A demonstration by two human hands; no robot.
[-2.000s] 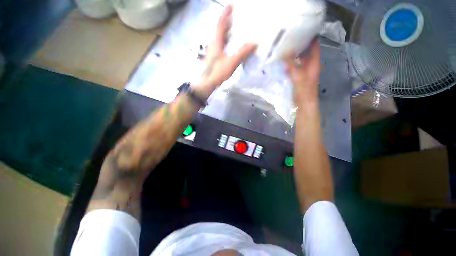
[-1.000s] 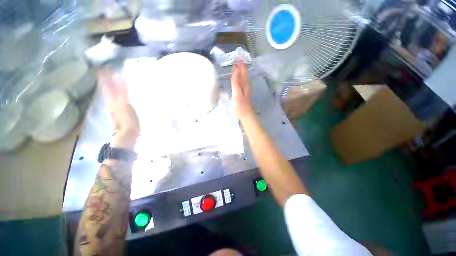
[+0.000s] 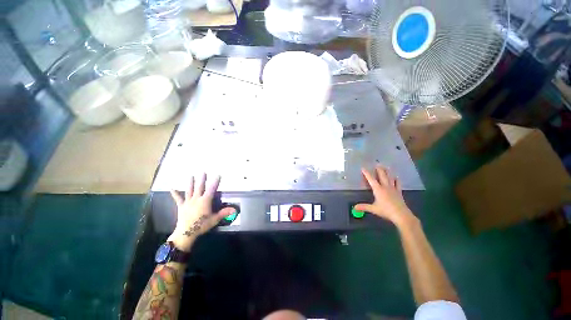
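Observation:
The white housing (image 3: pixel 297 84) sits at the back centre of the silver base plate (image 3: pixel 369 150), its surface washed out by glare. Crinkled protective film (image 3: pixel 325 144) lies around and in front of it. My left hand (image 3: pixel 197 209) rests on the dark panel's left end, its thumb on the left green button (image 3: pixel 231 214). My right hand (image 3: pixel 387 199) is at the right end, its thumb on the right green button (image 3: pixel 357 211). Both hands hold nothing, fingers spread. The red emergency stop (image 3: pixel 297 213) is between them.
Several clear tanks with white lower parts (image 3: pixel 150 100) stand on the cardboard sheet (image 3: pixel 94 156) at left, above a green surface (image 3: pixel 81 244). A pedestal fan (image 3: pixel 438 50) stands at back right. An open carton (image 3: pixel 516 181) is on the floor at right. A clear part (image 3: pixel 303 22) is behind the plate.
The housing was in both hands and now sits on the plate, released. Both hands have moved back toward me, from beside the housing to the green buttons. The view has shifted too.

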